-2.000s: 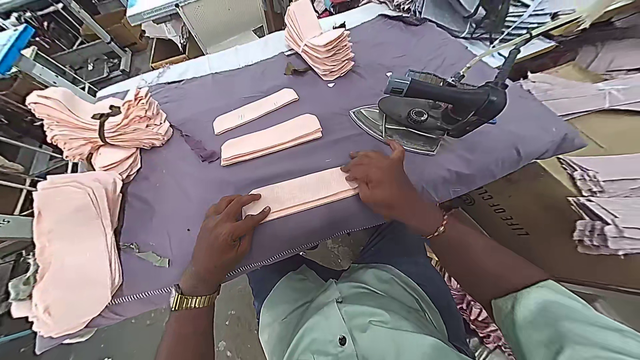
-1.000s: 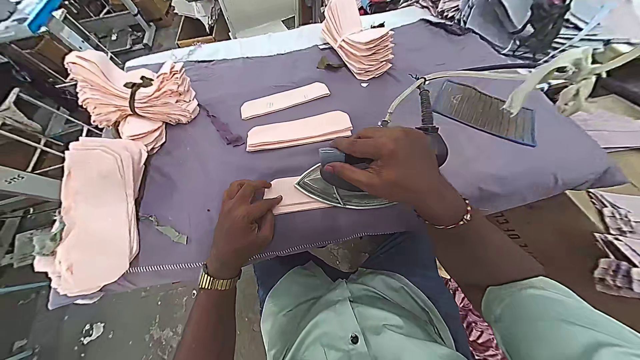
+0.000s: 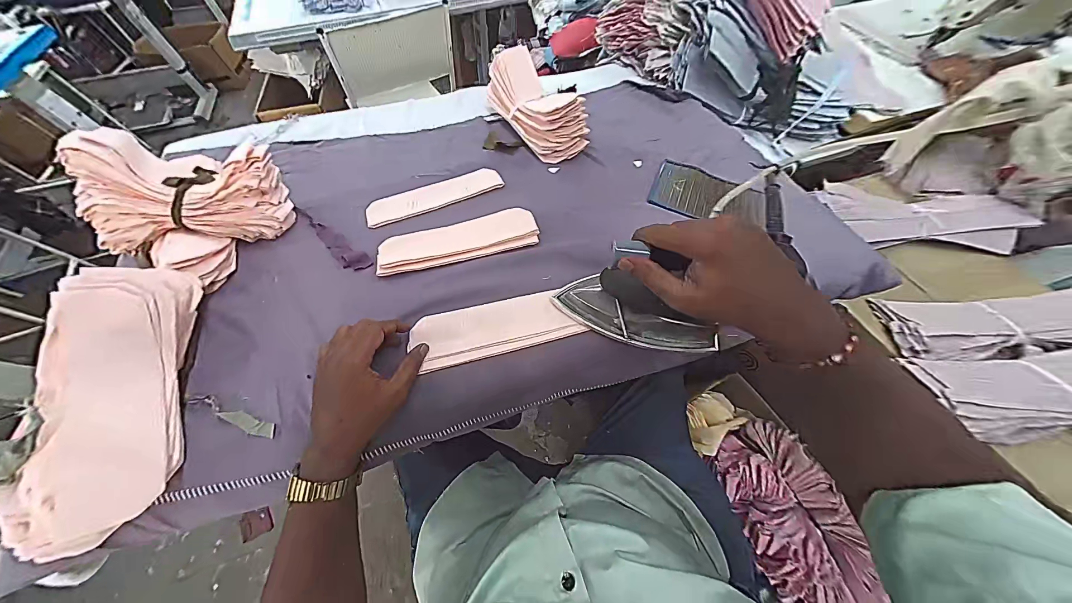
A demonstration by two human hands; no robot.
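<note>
My right hand (image 3: pixel 729 280) grips the handle of an electric iron (image 3: pixel 645 316), whose tip lies over the right end of a stack of peach fabric strips (image 3: pixel 494 328). At the stack's left end, my left hand (image 3: pixel 368 377) touches the corner with thumb and fingertips; it grips nothing that I can see. Beyond lie a thicker folded peach piece (image 3: pixel 461 241) and a thinner one (image 3: pixel 435 197). The iron's striped rest plate (image 3: pixel 703 194) lies behind my right hand. All of these are on a purple padded ironing surface (image 3: pixel 285 335).
A tied peach bundle (image 3: pixel 134 197) and a stack of large peach pieces (image 3: pixel 109 377) occupy the left side. Another peach bundle (image 3: pixel 544 113) stands at the back. Mauve fabric bundles (image 3: pixel 988 335) lie at the right, and the iron's hose (image 3: pixel 745 188) runs behind my right hand.
Two seconds ago both hands were on the strips and the iron stood on its rest. My right hand then took the iron, and it has since slid right along the strips, uncovering their middle.
</note>
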